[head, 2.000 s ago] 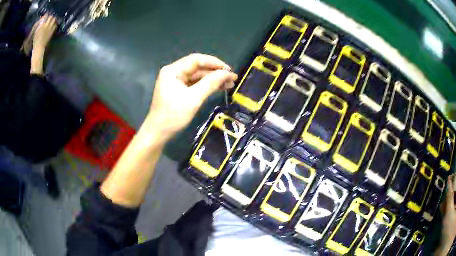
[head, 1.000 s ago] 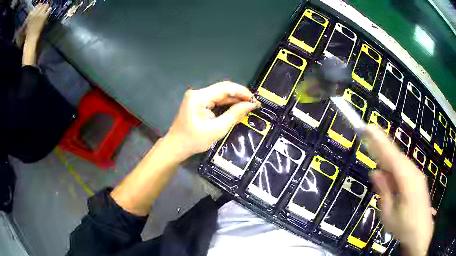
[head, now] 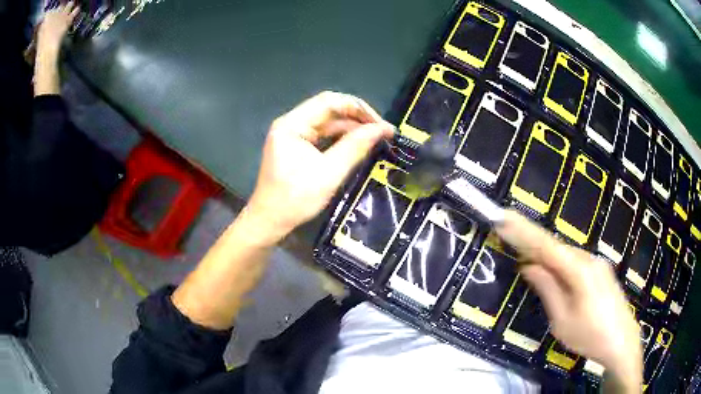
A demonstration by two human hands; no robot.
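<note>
A black blister tray (head: pixel 355 275) holds rows of dark phone covers with yellow or pale rims. Glossy wrinkled glare lies over several covers in the near row. My left hand (head: pixel 319 158) is at the tray's left edge, thumb and forefinger pinched beside a yellow-rimmed cover (head: pixel 436 104); what is between the fingertips is too small to tell. My right hand (head: pixel 573 296) is shut on the light handle of a mallet (head: pixel 432 165). The mallet's blurred black and yellow head is over the tray, just right of my left fingertips, partly hiding the covers beneath.
A dark green bench top lies left of and behind the tray. A white edge (head: pixel 588 38) and green conveyor run at the upper right. A red stool (head: pixel 157 196) stands on the floor at left. Another person's hand (head: pixel 55 31) and shiny material are at the upper left.
My right hand came in from the right edge with the mallet, then moved left and down to my left fingertips. My left hand shifted right, then slightly up and left, still pinched.
</note>
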